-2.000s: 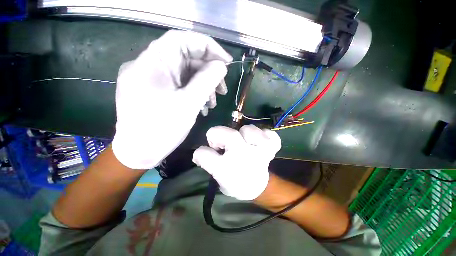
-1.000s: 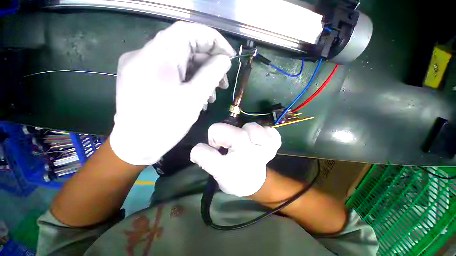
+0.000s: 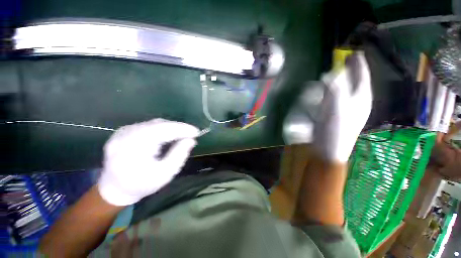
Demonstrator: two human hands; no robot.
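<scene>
The long silver unit [image 3: 136, 44] lies crosswise on the bench, its black bracket [image 3: 261, 54] and round motor [image 3: 276, 59] at the right end. A white wire [image 3: 205, 103] and blurred blue and red wires [image 3: 263, 95] run down to a small circuit board [image 3: 252, 122], seen edge-on. My gloved left hand [image 3: 149, 158] is below the unit, pinching the solder wire [image 3: 60, 123], whose short end sticks out near the white wire. My gloved right hand [image 3: 336, 108] is blurred, at the right by the yellow sponge [image 3: 342, 58]. Whether it holds the soldering iron cannot be seen.
A green mesh crate [image 3: 379, 186] stands below the bench at the right. Blue crates [image 3: 38, 194] with silver units are at the lower left. The bench's front edge [image 3: 232, 151] runs below the board. What looks like another person's arm [image 3: 446, 155] shows at the right edge.
My right hand has moved from below the board to the sponge at the right. My left hand has drawn down from the unit with the solder wire. The camera view has shifted right.
</scene>
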